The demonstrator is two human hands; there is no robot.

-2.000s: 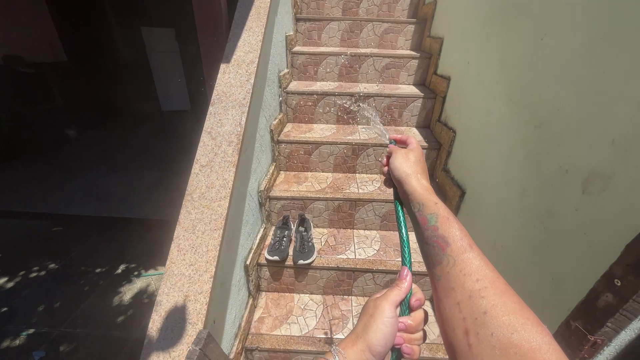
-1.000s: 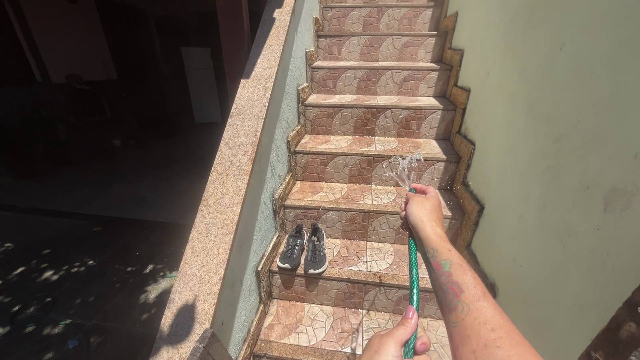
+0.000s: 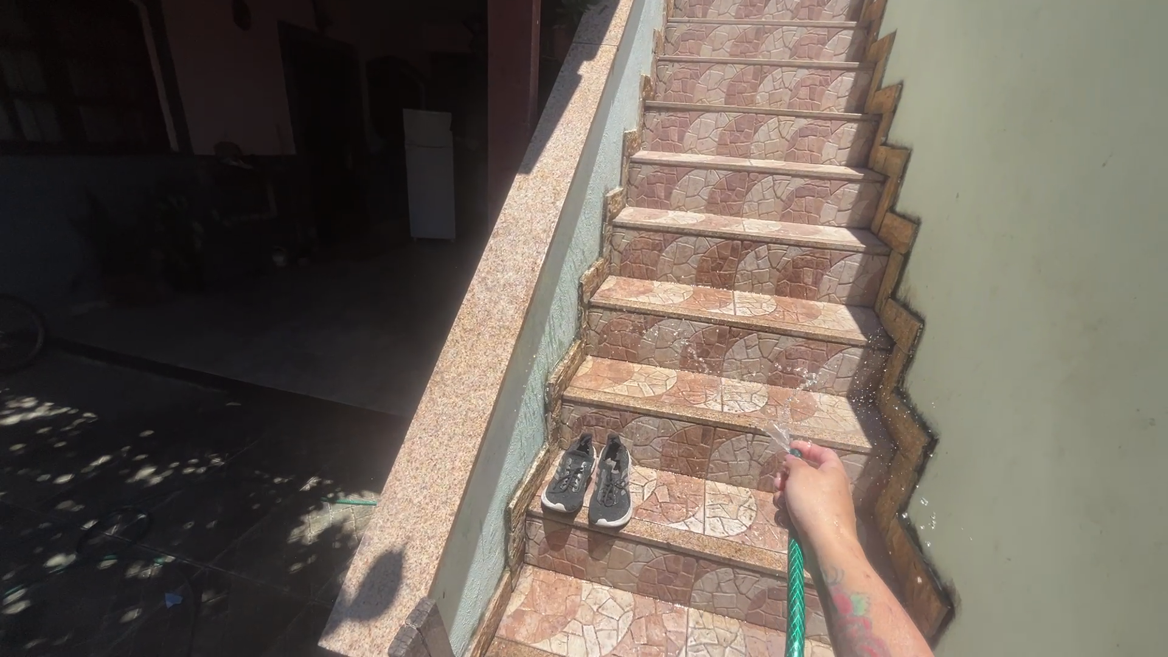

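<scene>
My right hand [image 3: 817, 493] grips the end of a green garden hose [image 3: 796, 593], near the right side of the steps. Water [image 3: 782, 436] sprays from the hose mouth up toward the tiled stairs [image 3: 721, 392], and drops scatter by the right wall. The hose runs down from my hand and out at the bottom of the view. My left hand is out of the frame. A pair of dark sneakers with white soles [image 3: 610, 488] stands at the left end of a lower step, left of my right hand.
A granite-topped side wall [image 3: 493, 319] slopes along the left of the stairs. A pale green wall [image 3: 1040, 319] with a stepped tile edging [image 3: 899, 338] borders the right. Beyond the side wall lies a shaded area with a white refrigerator-like box [image 3: 429, 178] and part of a wheel [image 3: 18, 333].
My left hand, on the hose in both earlier frames, has dropped out of view. My right hand still holds the spraying end. The view has shifted toward the left.
</scene>
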